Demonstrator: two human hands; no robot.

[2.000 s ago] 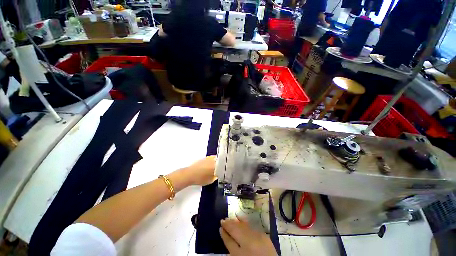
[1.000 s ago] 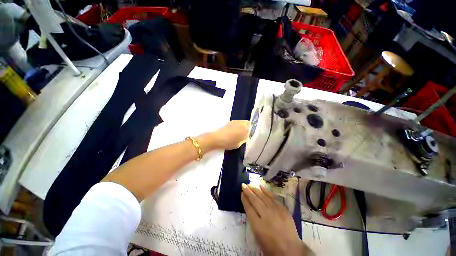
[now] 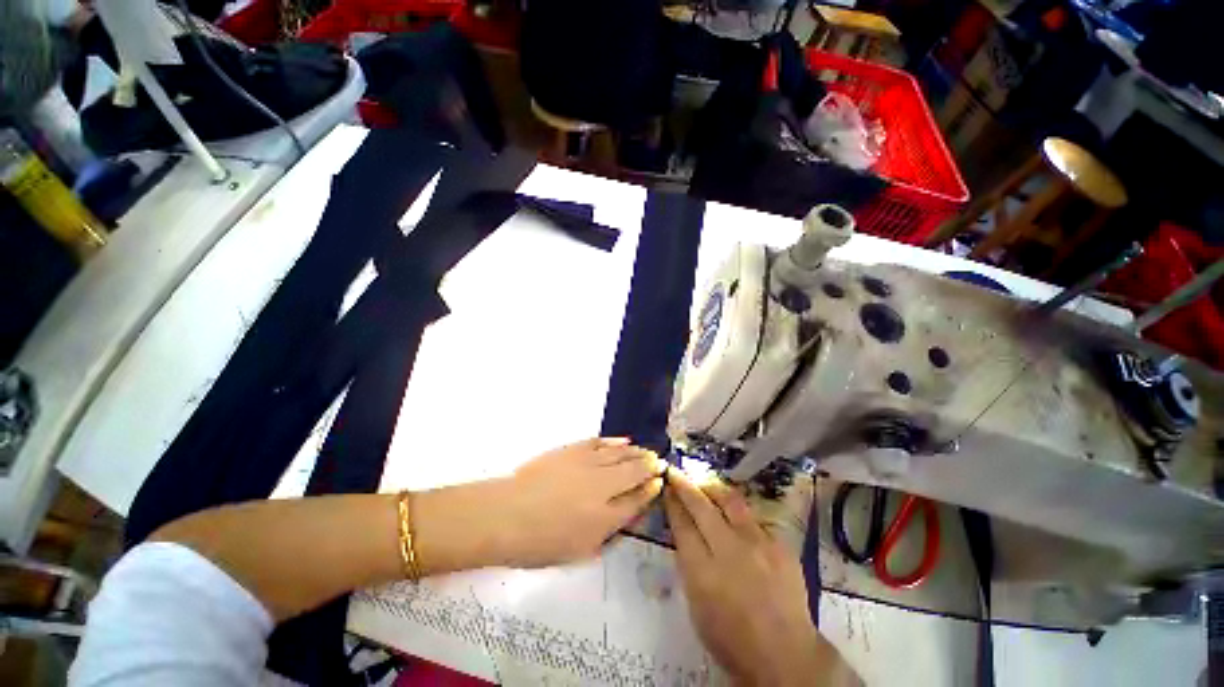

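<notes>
A long dark fabric strip (image 3: 655, 295) lies on the white table, running from its back edge toward the needle area of the sewing machine (image 3: 832, 362). My left hand (image 3: 584, 499) lies over the strip's near end, fingertips beside the lit needle area. My right hand (image 3: 736, 570) is at the same spot, its fingertips next to my left fingertips. Both hands seem to press the cloth down; its near end is mostly hidden under them. The presser foot is hard to make out. Overlapping black cut pieces (image 3: 289, 349) lie on the left of the table.
Scissors with red and black handles (image 3: 909, 540) lie under the machine arm. A narrow dark tape (image 3: 983, 570) hangs right of them. A red crate (image 3: 893, 134) and a wooden stool (image 3: 1074, 181) stand behind the table. A white pole (image 3: 168, 101) rises at left.
My left hand has moved from farther up the strip, behind the machine head's left end, down toward me, beside my right fingertips. The strip's near end has gone from sight. The view has tilted down.
</notes>
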